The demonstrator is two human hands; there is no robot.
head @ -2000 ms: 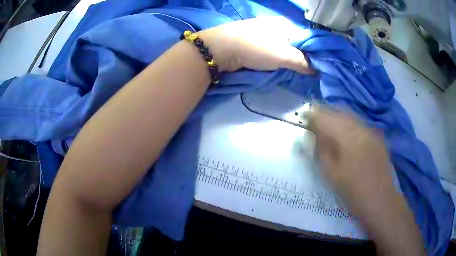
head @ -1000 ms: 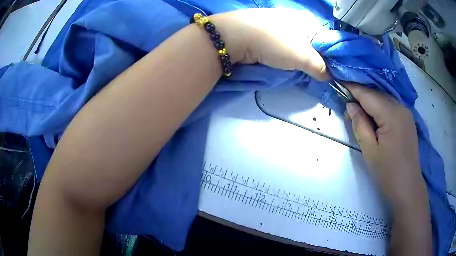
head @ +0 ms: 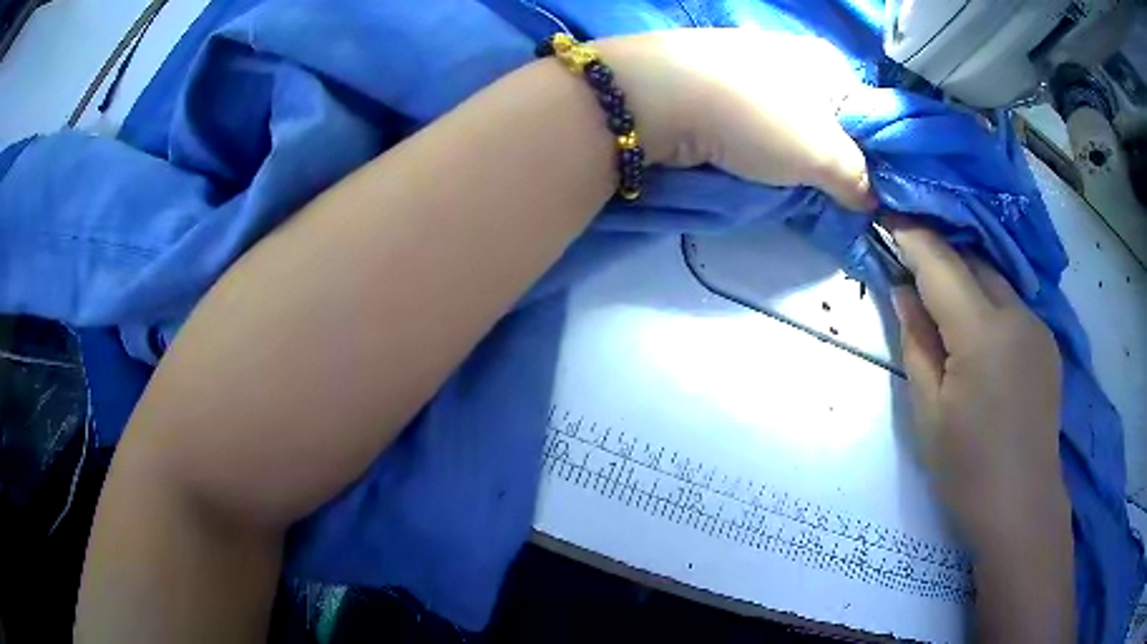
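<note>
A blue garment (head: 296, 164) lies bunched across the table, from the far left to the right edge. My left hand (head: 767, 120), with a beaded bracelet at the wrist, pinches its bunched cloth below the machine head. My right hand (head: 975, 321) holds small dark metal thread snips (head: 889, 252), mostly hidden in the fingers. The snips' tip is at the cloth, close beside my left fingertips. Whether the blades are closed cannot be told.
The white sewing machine head (head: 969, 48) is at the top right, beside a round knob (head: 1097, 156). The bed plate (head: 780, 283) has dark specks on it. A printed ruler (head: 742, 516) runs along the table's front edge. A dark cord (head: 120, 63) lies at the upper left.
My right hand, blurred and lower at first, has come up to the cloth with the snips. My left hand and the held cloth sit further right in the view, as does the machine head.
</note>
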